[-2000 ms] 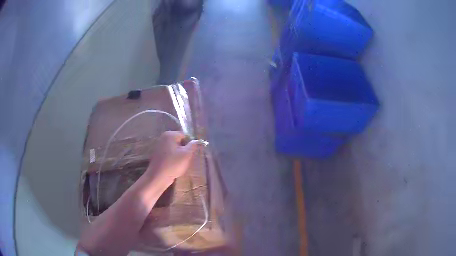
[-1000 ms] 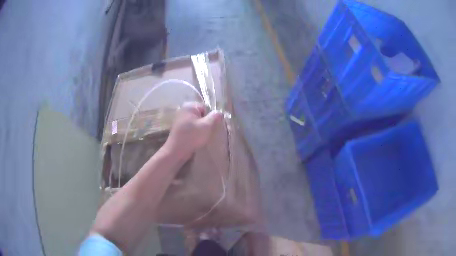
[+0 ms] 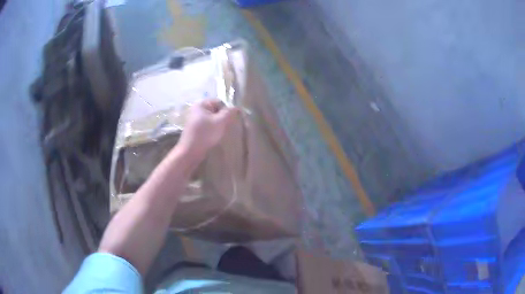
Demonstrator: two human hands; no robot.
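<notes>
A large brown taped carton (image 3: 267, 166) hangs in front of me, with a dark opening in its near left part. Shiny tape (image 3: 220, 74) runs along its upper right. My left hand (image 3: 208, 123) is closed on the string at the tape, near the carton's upper middle. A thin pale loop of string (image 3: 234, 192) curves over the carton. A small brown carton (image 3: 339, 274) with dark print shows at the bottom edge, cut off. My right hand is not in view.
Blue plastic crates (image 3: 432, 229) stand at the lower right. A yellow floor line (image 3: 322, 123) runs diagonally right of the taped carton. A dark, blurred object (image 3: 78, 109) stands close on the left; I cannot tell what it is. A dark shoe (image 3: 247, 261) shows below.
The crates have shifted to the lower right of the view, and the dark object at left shows more fully. My left hand keeps its hold on the string. More of the small carton shows.
</notes>
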